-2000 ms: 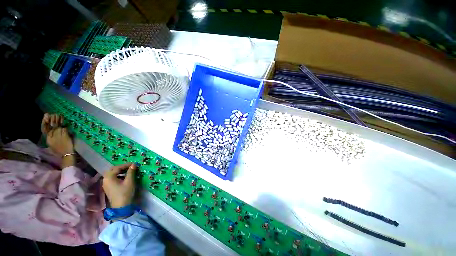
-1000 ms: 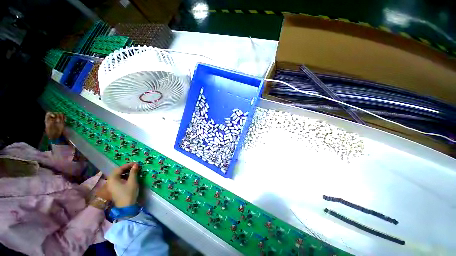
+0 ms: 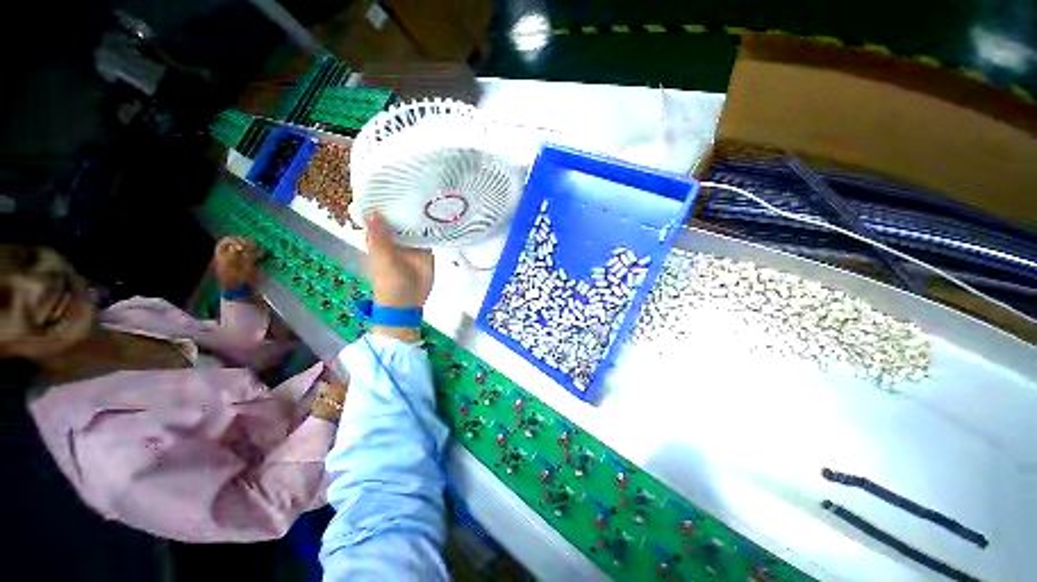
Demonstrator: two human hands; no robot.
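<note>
My left hand (image 3: 398,271), with a blue wrist band, reaches over the green circuit board panels (image 3: 534,438) to the front of the white desk fan (image 3: 444,199). Its fingertips are at the fan's lower left edge; whether they grip it or hold anything I cannot tell. My right hand is not in view. The panels run along the near bench edge, crowded with small parts. The blue parts bin (image 3: 614,193), with small silvery cylinders in its lower part, stands right of the fan.
Pale cream components (image 3: 785,313) lie right of the bin. Two black rows (image 3: 904,506) lie at lower right. A cardboard box (image 3: 864,108) with dark tubes stands behind. Brown components (image 3: 328,180) and another blue bin (image 3: 279,159) are left. A person in pink (image 3: 193,421) sits at left.
My left hand has moved from the panels up to the fan. The view has shifted left, so the bench things appear further right. The neighbouring person's face now shows.
</note>
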